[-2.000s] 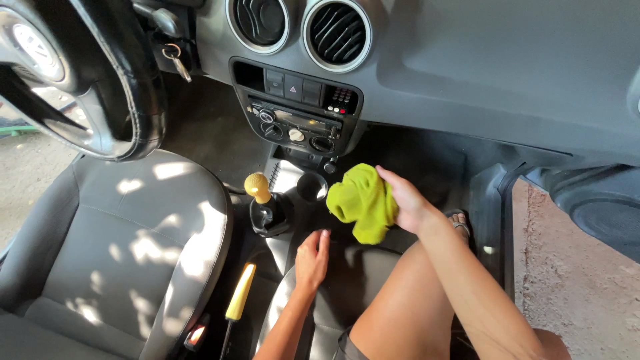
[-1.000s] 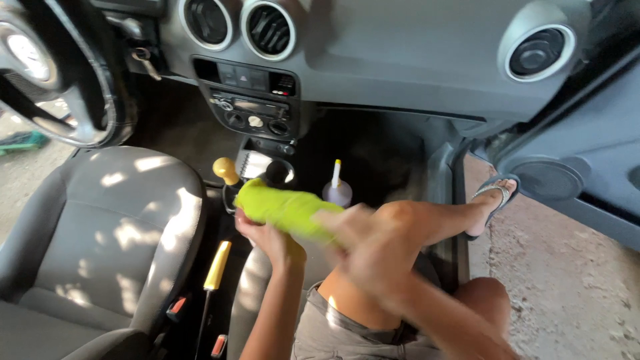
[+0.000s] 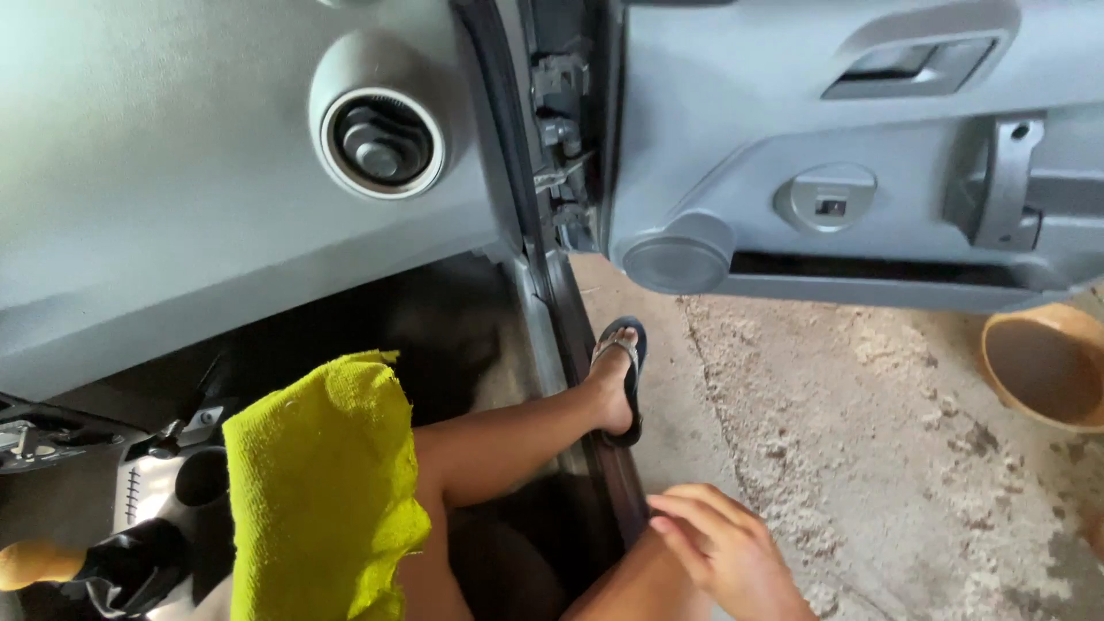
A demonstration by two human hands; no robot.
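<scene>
A yellow-green microfiber cloth (image 3: 319,492) spreads over the lower left of the view, in front of the center console and beside my bare leg. No part of my left hand shows; whether it lies behind the cloth or below the frame I cannot tell. My right hand (image 3: 729,548) is at the lower right, above my thigh and near the door sill, with its fingers loosely bent and nothing seen in them.
The gear knob (image 3: 39,563) stands left of the cloth. A round air vent (image 3: 382,145) sits in the gray dashboard (image 3: 172,190). The car door (image 3: 742,181) hangs open at right. My sandaled foot (image 3: 617,379) is beyond the sill; a bucket (image 3: 992,354) stands on the ground.
The view has swung right toward the open door. My right hand, at the cloth one second ago, is now apart from it. My left hand has gone out of sight.
</scene>
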